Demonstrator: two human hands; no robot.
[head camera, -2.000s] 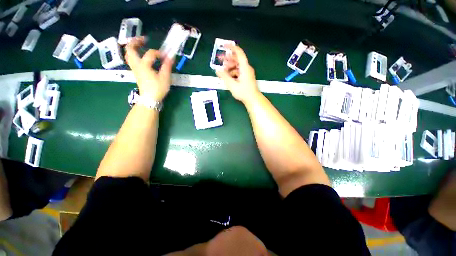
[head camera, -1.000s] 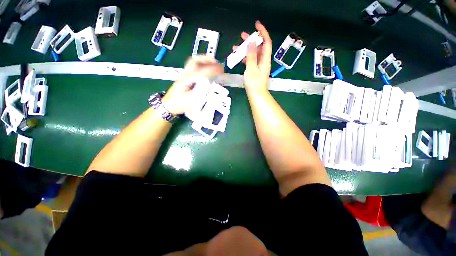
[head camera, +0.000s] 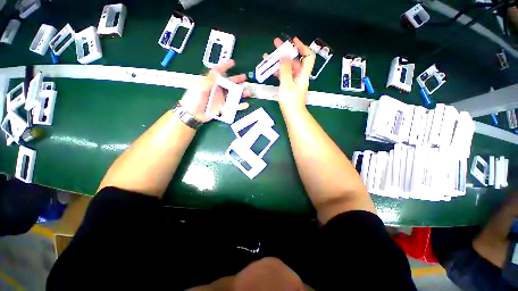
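Note:
My left hand (head camera: 205,101), with a watch on the wrist, holds a thin white front cover (head camera: 226,101) with a large window, tilted above the near worktop. My right hand (head camera: 294,71) holds a white housing (head camera: 276,60) edge-on over the belt beyond the metal strip; its inside cannot be seen. Several loose front covers (head camera: 261,142) overlap on the near worktop between my forearms. A white unit (head camera: 219,49) lies on the belt just beyond my left hand. An open unit with a dark inside (head camera: 320,58) lies behind my right fingers, partly hidden.
A two-row stack of front covers (head camera: 417,170) stands at my right. A metal strip (head camera: 153,78) crosses between worktop and belt. Units with blue parts (head camera: 176,33) and closed units (head camera: 401,74) line the belt. Loose white frames (head camera: 44,106) lie far left. Another person's arm (head camera: 500,247) shows at the right.
The loose covers have spread out toward the near edge, and my left hand now holds one cover clear of them. My right hand keeps its housing. The units on the belt have shifted left.

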